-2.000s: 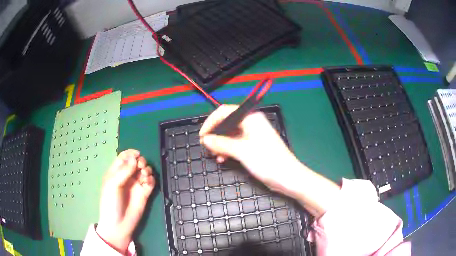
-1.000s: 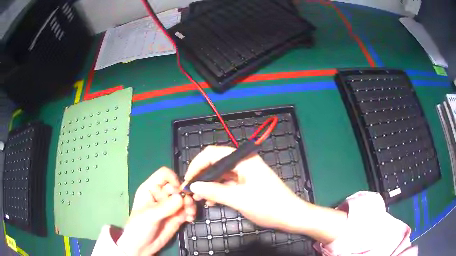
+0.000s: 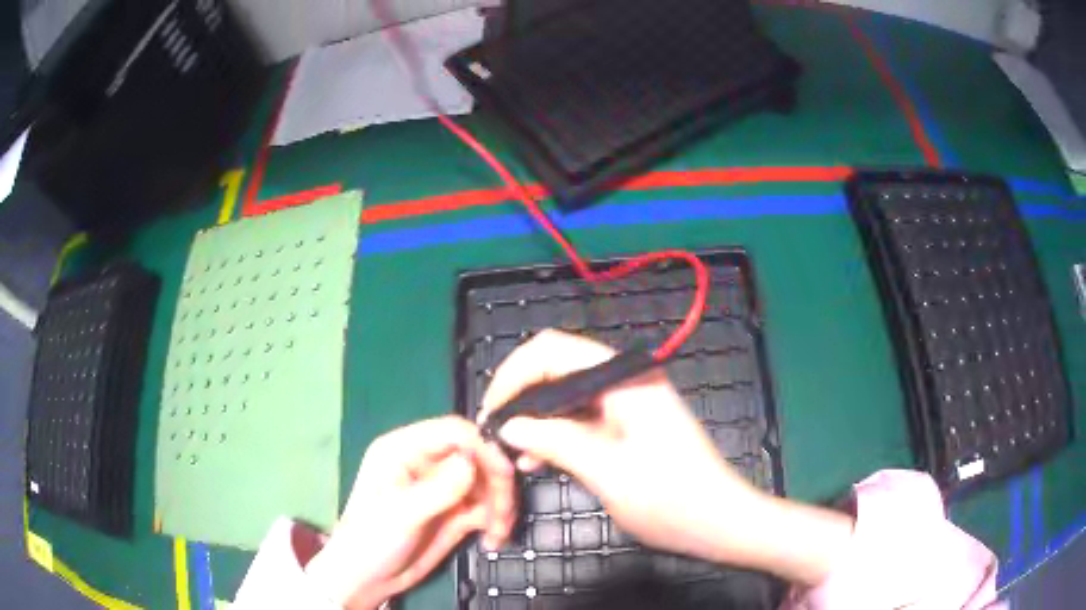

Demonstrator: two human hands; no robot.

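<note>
My right hand (image 3: 619,447) holds a thick black pen tool (image 3: 578,387) with its tip pointing left. A red cord (image 3: 530,209) loops from the pen's rear end and runs up to the back. My left hand (image 3: 429,500) is raised with its fingertips close together at the pen tip. Whether a tiny part is pinched there is hidden and blurred. Both hands are over the left side of the black central tray (image 3: 726,346), whose lower left pockets show pale dots. A pale green sheet (image 3: 256,358) with rows of small studs lies left of it.
A black dotted tray stack (image 3: 971,322) stands at the right and another (image 3: 89,399) at the left. Black trays (image 3: 643,89) lie askew at the back, beside a white paper sheet (image 3: 369,72). A dark slotted bin (image 3: 143,119) stands back left.
The right hand with the pen has moved from over the central tray down and left to the left hand's fingertips. The left hand has risen beside it. The view has shifted.
</note>
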